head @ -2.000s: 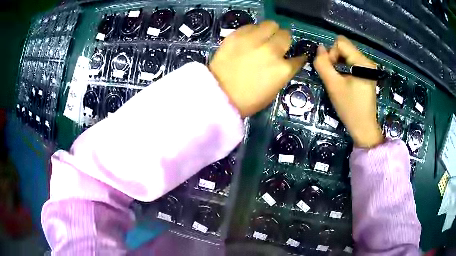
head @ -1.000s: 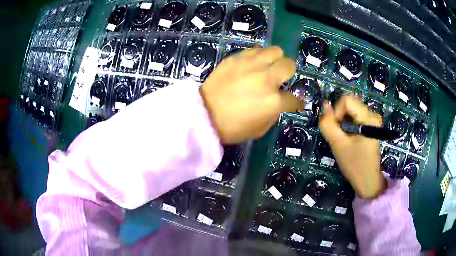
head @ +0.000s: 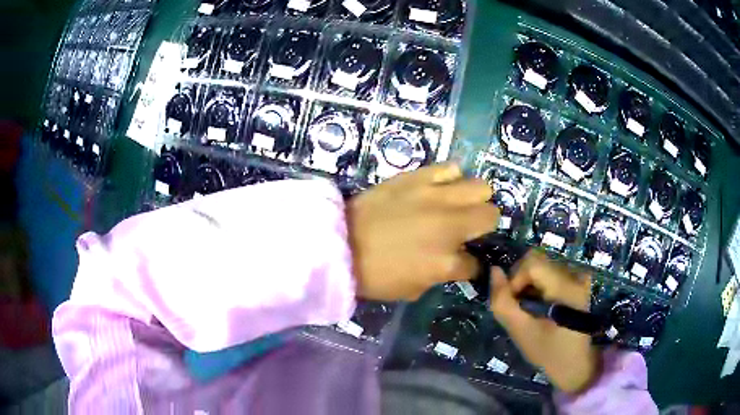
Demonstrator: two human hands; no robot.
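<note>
Round glossy black units with small white labels sit in the pockets of a clear blister tray on the right (head: pixel 596 193). My left hand (head: pixel 422 231) is over the left part of this tray, its fingertips at a dark unit (head: pixel 496 250) and seemingly gripping it. My right hand (head: pixel 539 320) holds a thick black marker pen (head: pixel 564 314), its fingertips close to the same unit. The hands are slightly blurred and hide several pockets. Whether the right fingertips touch the unit, I cannot tell.
Another clear tray (head: pixel 373 104) of labelled units lies on the left, partly under my left sleeve. A white card (head: pixel 157 97) separates it from a further tray (head: pixel 97 73). A dark ridged tray (head: pixel 649 40) lies at the back right. Paper sheets (head: pixel 733 324) lie at the right edge.
Both hands have moved down, toward the front of the right tray, the right one with the pen. The trays appear shifted slightly right. More pockets of the right tray's back rows show.
</note>
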